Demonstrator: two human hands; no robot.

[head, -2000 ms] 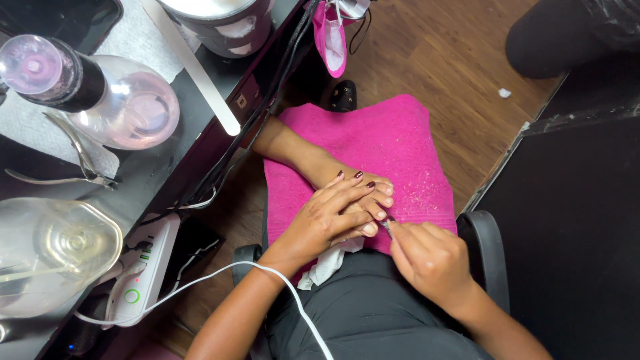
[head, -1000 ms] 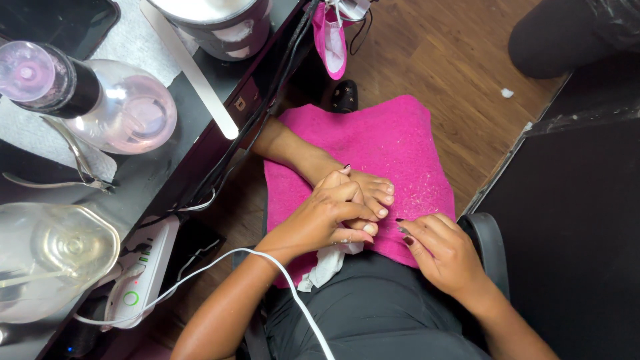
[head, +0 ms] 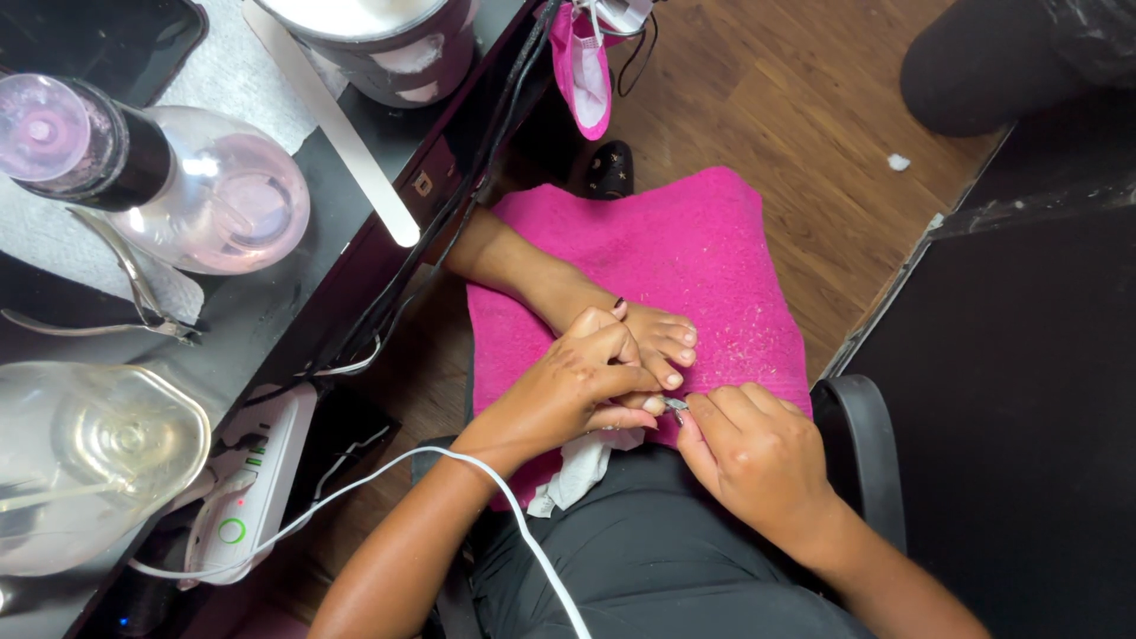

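Another person's bare foot (head: 564,288) rests on a pink towel (head: 710,257) spread across my lap, with pale flakes scattered over the towel. Around the toes, my left hand (head: 595,373) grips the big toe between its fingers. My right hand (head: 754,453) pinches a small metal tool (head: 675,405), whose tip is at the big toe's nail; the fingers hide most of it. A crumpled white tissue (head: 577,470) lies under my left hand, near the towel's edge.
On the desk (head: 266,346) at left are a pump bottle (head: 222,195), a clear bottle (head: 98,461), cuticle nippers (head: 142,302), a nail file (head: 346,133) and a tub (head: 390,53). A white cable (head: 524,524) crosses my left forearm. A chair armrest (head: 870,453) stands at right.
My right hand has moved left from away from the foot, bringing the tool to the big toe. My left hand stays on the toes.
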